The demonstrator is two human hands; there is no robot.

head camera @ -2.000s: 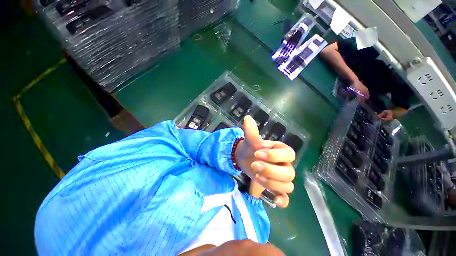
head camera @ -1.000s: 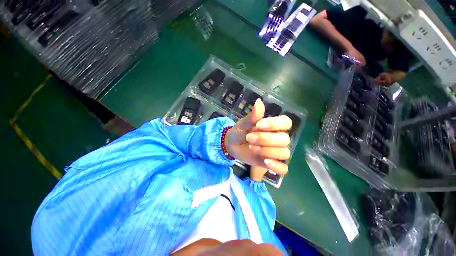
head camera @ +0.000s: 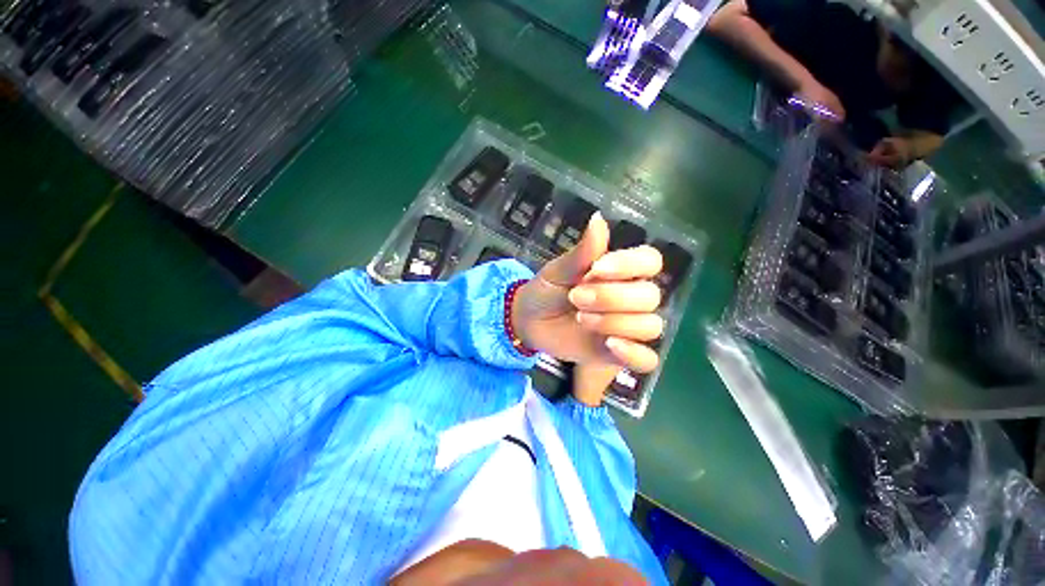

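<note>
A clear blister tray (head camera: 462, 237) lies on the green bench with black phones (head camera: 528, 205) in two rows of pockets, backs up with white labels. My left hand (head camera: 594, 300), bare with a dark red bead bracelet, is over the tray's near right part. Its fingers are curled, the thumb points up, and I see nothing in it. My right hand (head camera: 592, 380) is mostly hidden behind and below it; only a bit near the wrist and the blue cuff show. Whether it holds anything cannot be seen.
Stacked trays (head camera: 218, 126) stand at upper left. A whitish plastic strip (head camera: 774, 429) lies right of the tray, bagged black parts (head camera: 917, 458) at lower right. Another tray stack (head camera: 762, 258) stands before a person (head camera: 854, 57) opposite. Wrapped strips (head camera: 659, 52) lie at the far side.
The camera view has shifted, so the bench items sit higher or further left. My left hand is a little higher in the picture, still curled over the tray. The person opposite has barely moved.
</note>
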